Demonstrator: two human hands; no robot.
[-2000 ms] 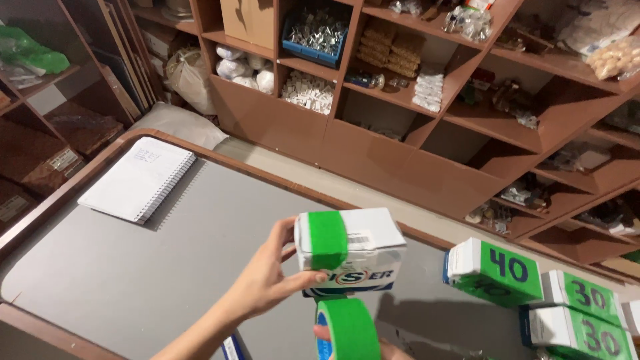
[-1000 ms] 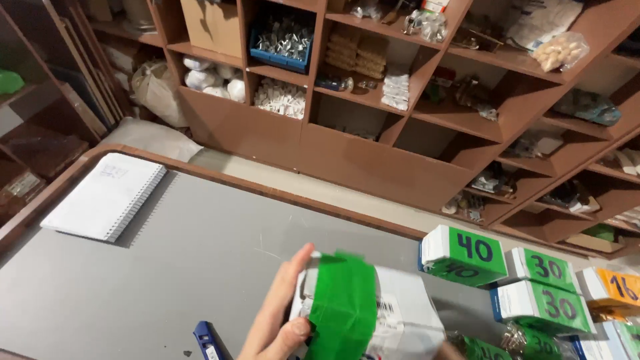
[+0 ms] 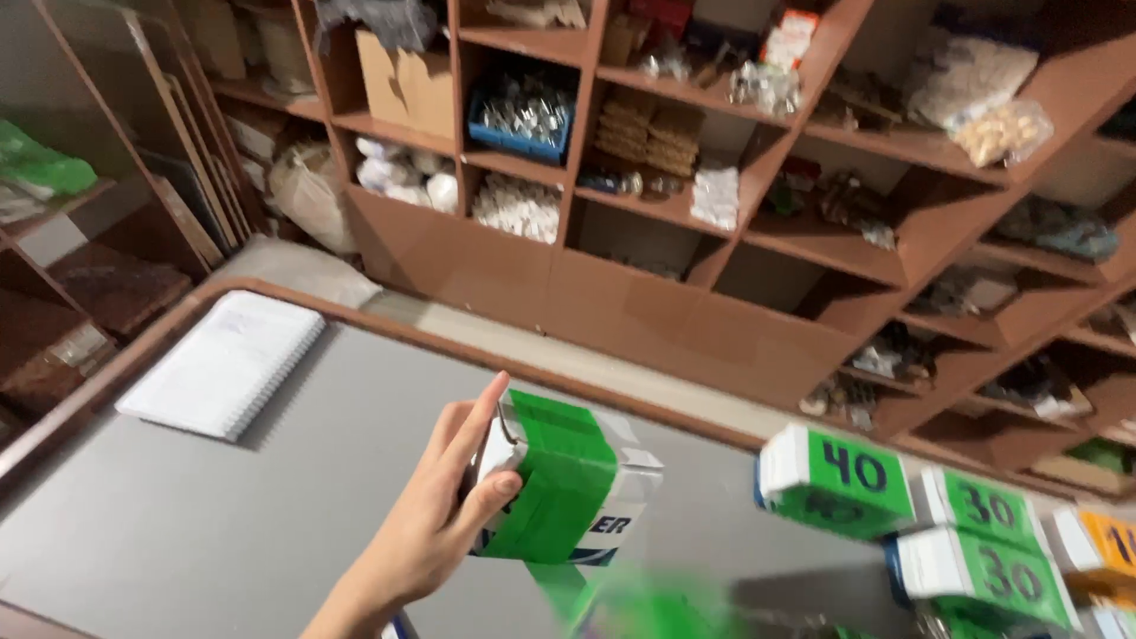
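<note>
My left hand (image 3: 444,497) grips the left end of a small white cardboard box (image 3: 635,497), thumb in front and fingers along the top edge. Wide green tape (image 3: 568,479) wraps over the top and front of the box. From its underside a strip of the tape runs down to a blurred green tape roll (image 3: 652,608) at the bottom edge. My right hand cannot be made out in this frame. Part of a blue tool (image 3: 397,627) shows below my left wrist.
A spiral notebook (image 3: 226,364) lies at the table's left. White boxes with green labels marked 40 (image 3: 856,475) and 30 (image 3: 1012,577), and one orange label (image 3: 1114,541), stand at the right. Brown shelving (image 3: 621,302) with bins and bags is behind the table.
Green tape now covers more of the box, over its top and front. The tape roll, beside the box two seconds ago, is now below it. My left hand still holds the box.
</note>
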